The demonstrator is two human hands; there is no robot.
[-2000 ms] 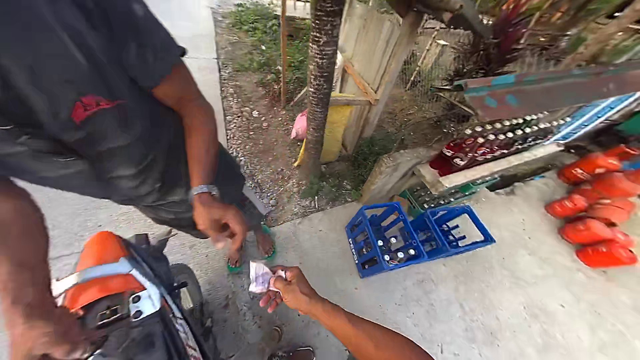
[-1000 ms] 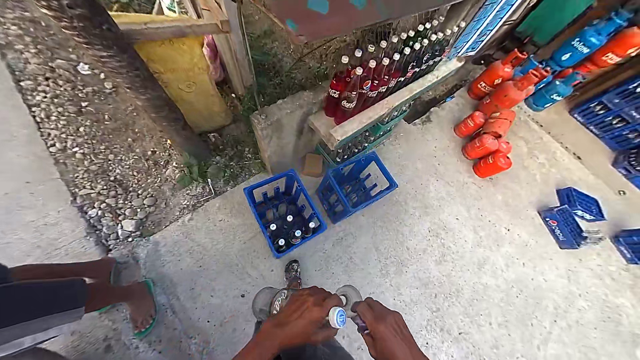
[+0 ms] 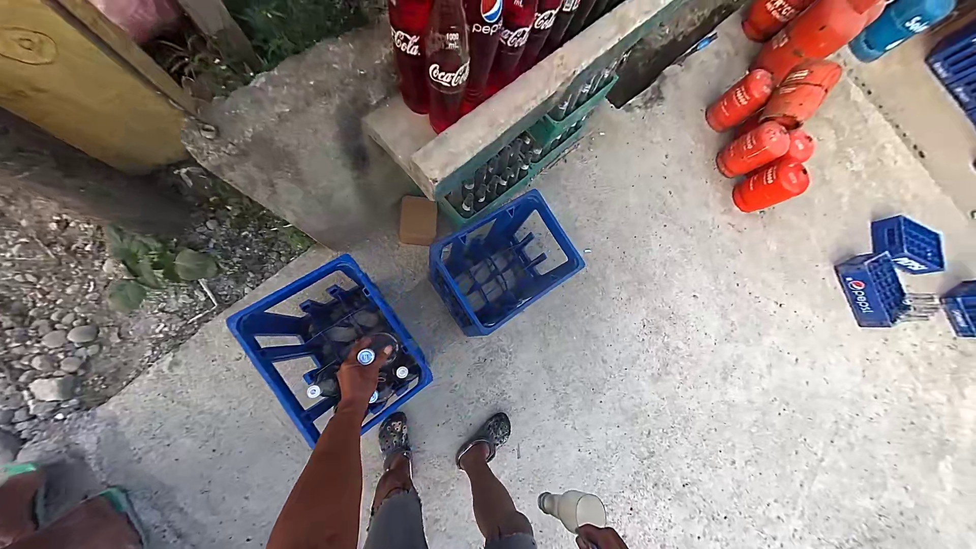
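Note:
My left hand (image 3: pixel 360 377) reaches into the left blue plastic crate (image 3: pixel 248 352) and grips a capped glass bottle (image 3: pixel 366 356) near its neck. Several other capped bottles (image 3: pixel 402 373) stand in that crate's front compartments, around the hand. At the bottom right, my right hand (image 3: pixel 601 536) holds an empty-looking clear glass bottle (image 3: pixel 573 509) by one end, the bottle lying tilted with its mouth to the left. A second blue crate (image 3: pixel 568 272) stands just right of the first, and its compartments show no upright bottles.
Red-filled bottles (image 3: pixel 447 76) stand on a concrete ledge (image 3: pixel 488 99), with green bottle crates (image 3: pixel 555 130) under it. A brown block (image 3: pixel 418 220) lies by the crates. Red gas cylinders (image 3: pixel 770 185) and small blue crates (image 3: pixel 869 293) are at right. Another person's feet (image 3: pixel 88 522) are at lower left.
My hands were together around bottles; now they are apart, the left down in the crate and the right low at the right. Two seconds ago, one hand held paper money near another person.

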